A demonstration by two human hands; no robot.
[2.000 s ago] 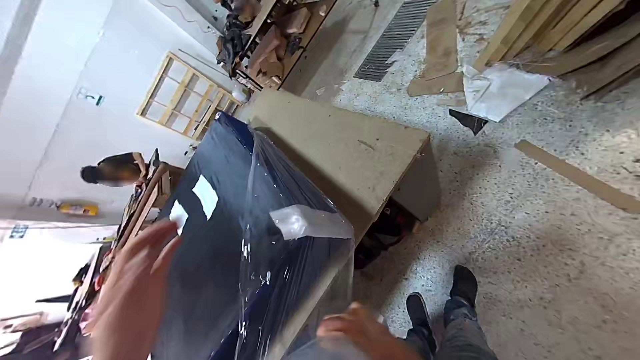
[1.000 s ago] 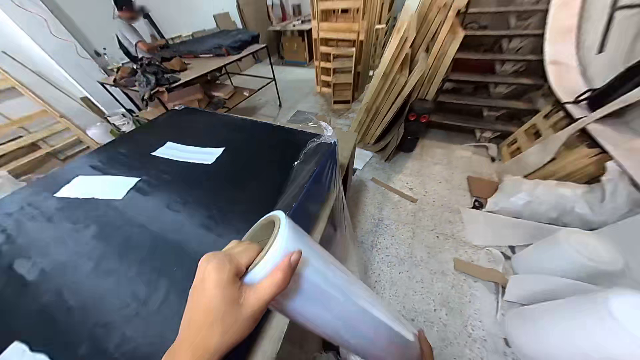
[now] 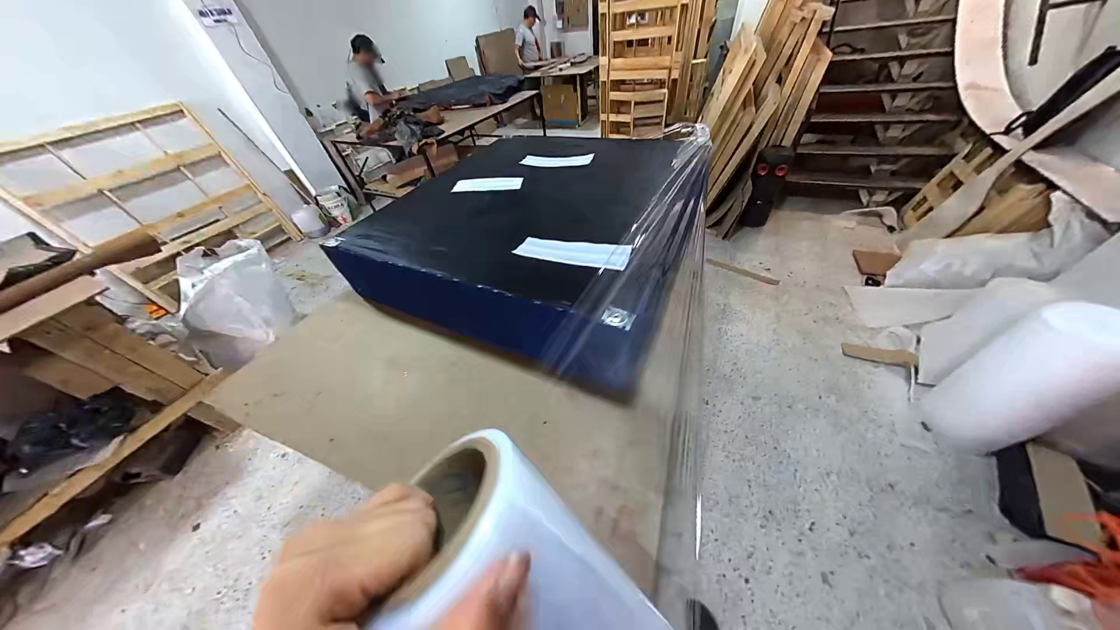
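Note:
My left hand grips the near end of a roll of clear stretch film, fingers at the cardboard core and thumb on the film. My right hand is out of view. A large flat piece with a black top and navy blue sides lies on a brown board-topped table. Loose clear film stretches around its right side and near right corner and hangs beside the table. White strips lie on the black top, and a small metallic fitting shows near the corner.
Slatted wooden frames and a white sack stand at left. Two people work at tables in the back. Timber leans behind, right of centre. White rolls and a cardboard scrap are at right.
A second ago the roll lay beside the piece's right side; now it is before the near end. My right fingertips, seen then at its far end, have left view. The view has swung widely.

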